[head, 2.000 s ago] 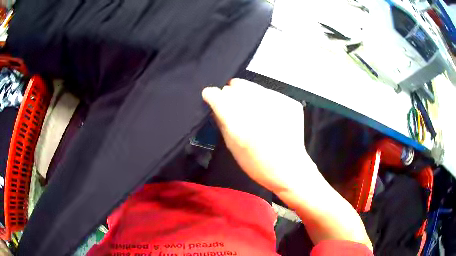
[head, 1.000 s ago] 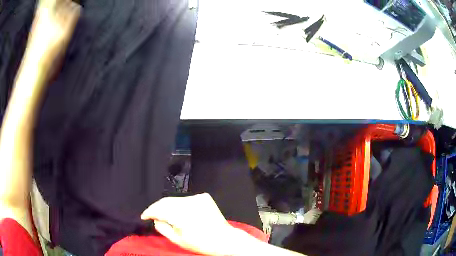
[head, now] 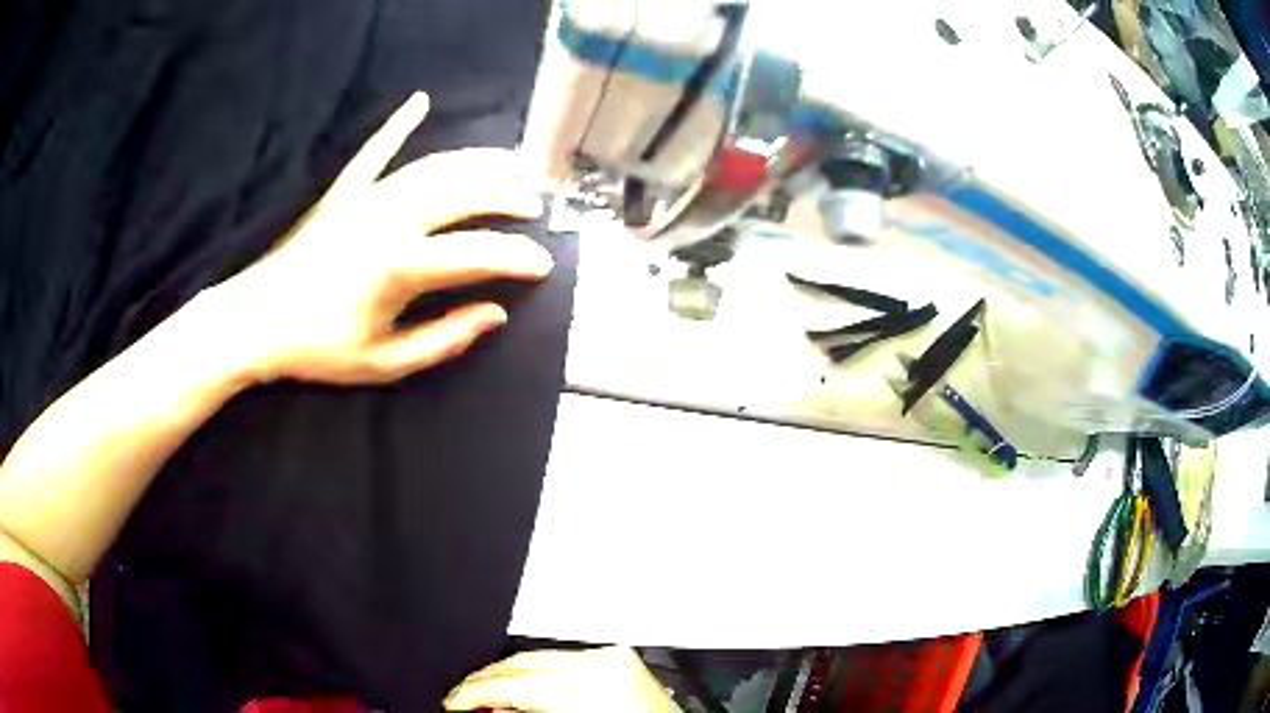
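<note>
A large black cloth (head: 460, 474) covers the left of the table, its right edge running from the needle area to the table's front edge. My left hand (head: 404, 272) lies on it with fingers spread, fingertips at the cloth's edge beside the presser foot area (head: 599, 209), which is blurred. My right hand (head: 564, 680) is low at the table's front edge, by the cloth, cut off by the picture's bottom; its grip cannot be made out. The white sewing machine head (head: 975, 237) stands right of the cloth.
Several thin black strips (head: 877, 327) and a slim blue and yellow-green tool (head: 979, 428) lie under the machine head. Green and yellow handled scissors (head: 1121, 550) lie at the right end. A red basket (head: 891, 676) is below the table.
The view has shifted to bring in the machine head. My left hand has come from the upper left to the needle area. My right hand stays low, now at the table's front edge.
</note>
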